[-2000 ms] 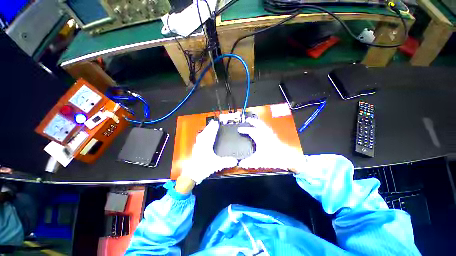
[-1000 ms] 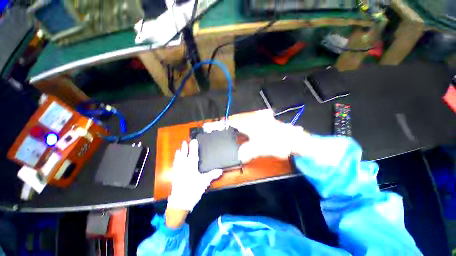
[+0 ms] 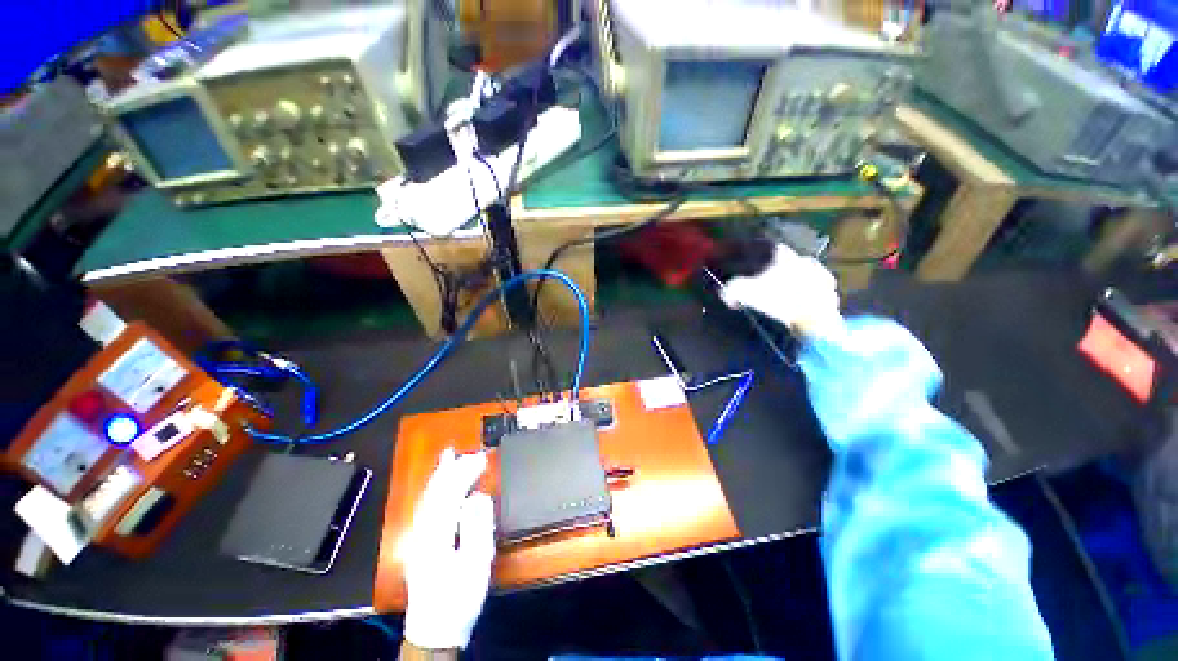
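Note:
A dark set-top box (image 3: 553,478) lies flat on the orange fixture board (image 3: 672,478), its far edge at the connectors (image 3: 545,416). My left hand (image 3: 448,549), gloved white, is beside the box's left side, fingers apart and empty. My right hand (image 3: 791,292), also gloved, reaches to the back right. Its fingers are on a dark, thin-edged box (image 3: 747,253), blurred and partly hidden by the hand. Another dark box (image 3: 704,355) lies behind the board's right corner, with a blue marker pen (image 3: 731,407) near it.
An orange meter case (image 3: 123,433) with a lit light stands at left, beside another box (image 3: 300,510). A blue cable (image 3: 452,338) loops to the fixture. Oscilloscopes (image 3: 711,103) and a power strip (image 3: 478,168) are on the green shelf. A red-lined black item (image 3: 1121,351) is at far right.
My right hand has left the box on the fixture and moved to the back right. My left hand has come off the box's side. The view has tilted up, showing more shelf.

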